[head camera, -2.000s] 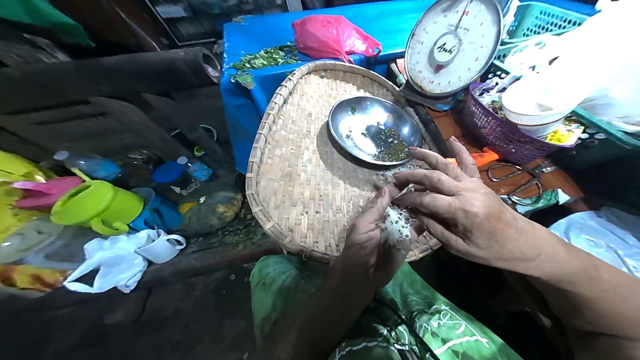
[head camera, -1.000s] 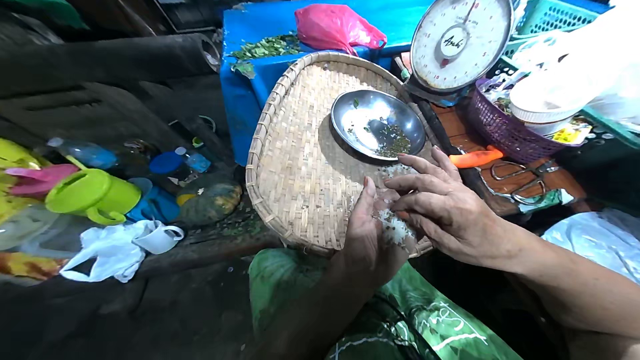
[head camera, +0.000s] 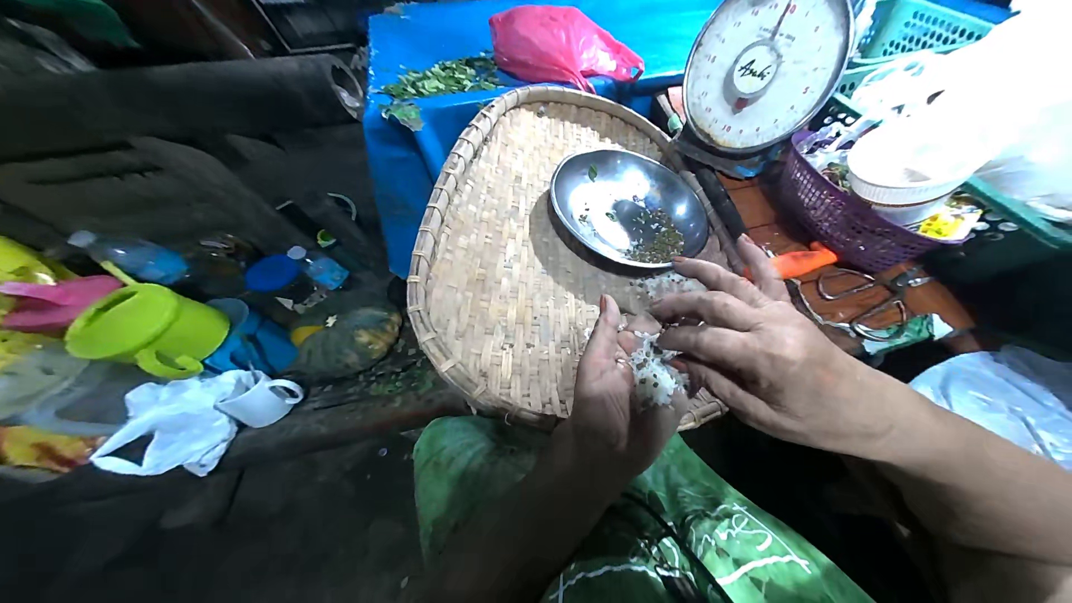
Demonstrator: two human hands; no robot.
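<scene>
My left hand [head camera: 615, 389] is cupped palm up over the near edge of a woven bamboo tray [head camera: 494, 293]. In its palm lies a clump of white stringy material [head camera: 656, 373] dotted with dark specks. My right hand [head camera: 745, 335] hangs over the clump, fingers bent, the fingertips at or just above it; whether they pinch any is hard to tell. Beyond the hands, a round metal bowl [head camera: 595, 188] on the tray holds small greenish-brown bits. More of the white speckled material [head camera: 670, 283] lies on the tray, partly behind my right fingers.
A dial scale [head camera: 766, 75] stands behind the tray. Right of it are a purple basket [head camera: 846, 226], an orange-handled tool [head camera: 800, 261] and scissors [head camera: 871, 306]. Leaves [head camera: 448, 77] and a pink bag [head camera: 557, 42] rest on a blue surface. Left are a green watering can [head camera: 146, 327] and bottles [head camera: 322, 268].
The right fingers have shifted slightly over the palm. The clump stays in my left hand, and the bowl and tray keep their places.
</scene>
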